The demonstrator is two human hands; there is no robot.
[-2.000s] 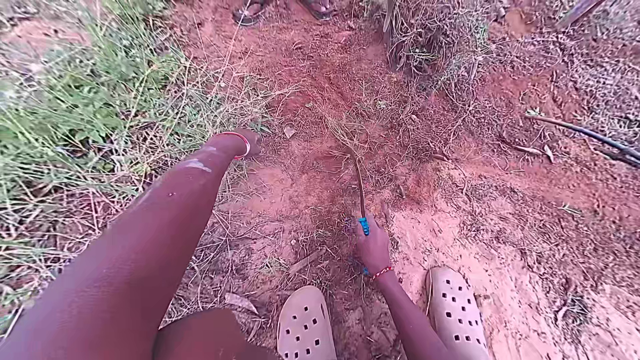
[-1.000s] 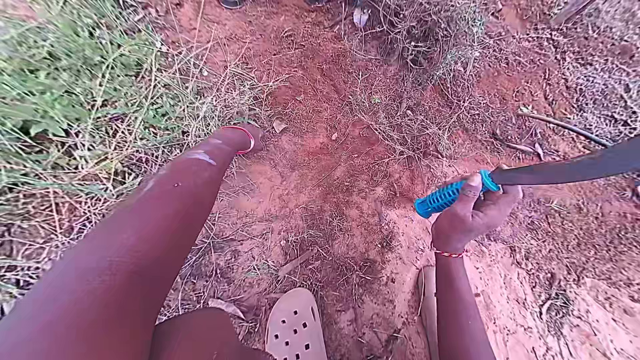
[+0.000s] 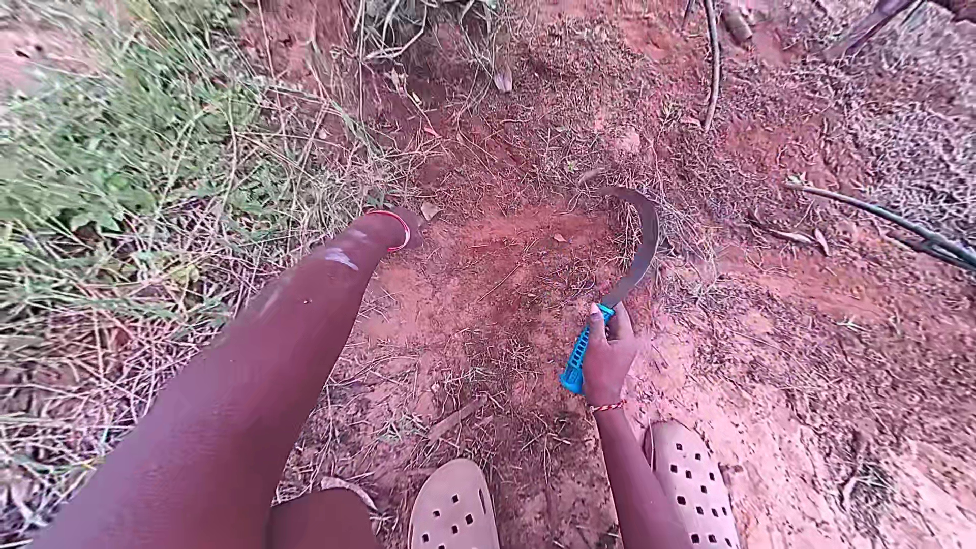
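Observation:
My right hand [image 3: 608,362] grips the blue plastic handle [image 3: 585,352] of a sickle [image 3: 644,244]. The curved dark blade extends forward from the hand over reddish soil and dry grass, its tip pointing left. Whether the blade touches the ground is unclear. A red and white string circles my right wrist. My left arm reaches forward at the left, with a red and white bangle [image 3: 398,229] at the wrist. Just past the bangle, only a small part of my left hand [image 3: 412,223] shows beside the dry grass; its fingers are hidden.
Green and dry grass [image 3: 137,183] covers the left side. Tan perforated clogs are on my feet, the left clog [image 3: 456,507] and right clog [image 3: 692,484] near the bottom. A thin branch [image 3: 892,221] lies at the right, and an upright stick [image 3: 714,69] is farther forward.
The sickle has swung from pointing right, one second ago, to pointing forward with its tip curving left. My right hand has moved left. The other person's feet at the top have left view.

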